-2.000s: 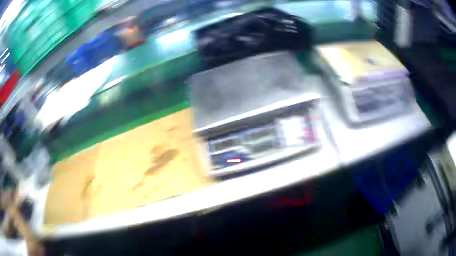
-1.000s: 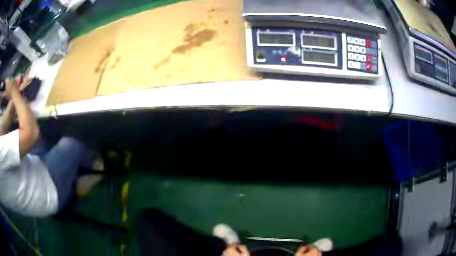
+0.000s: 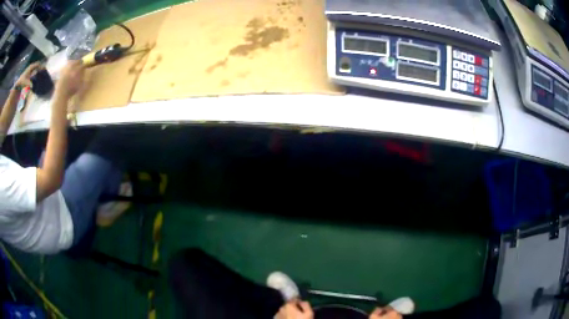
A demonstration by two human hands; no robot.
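Note:
My left hand (image 3: 294, 309) and my right hand (image 3: 385, 313) are small and cut off by the bottom edge, beside a round dark stool seat (image 3: 340, 314) between my legs. Their fingers are too unclear to tell a grip. Nearest in front on the bench is a digital counting scale (image 3: 408, 64) with a flat silver pan, cut off by the top edge. Its display windows look dark and a small red light shows. Left of it lies a cardboard bench mat (image 3: 199, 56) with dark stains.
A second scale (image 3: 549, 87) stands at the right. At the left, a neighbouring person (image 3: 37, 205) holds a black unit (image 3: 41, 83) and a yellow and black corded tool (image 3: 106, 55). A clear bag (image 3: 78, 31) lies behind. A blue crate (image 3: 515, 193) is under the bench.
The view has shifted slightly. The neighbouring person's hand has moved right, and a yellow and black corded tool now shows at it over the mat. My hands look much the same.

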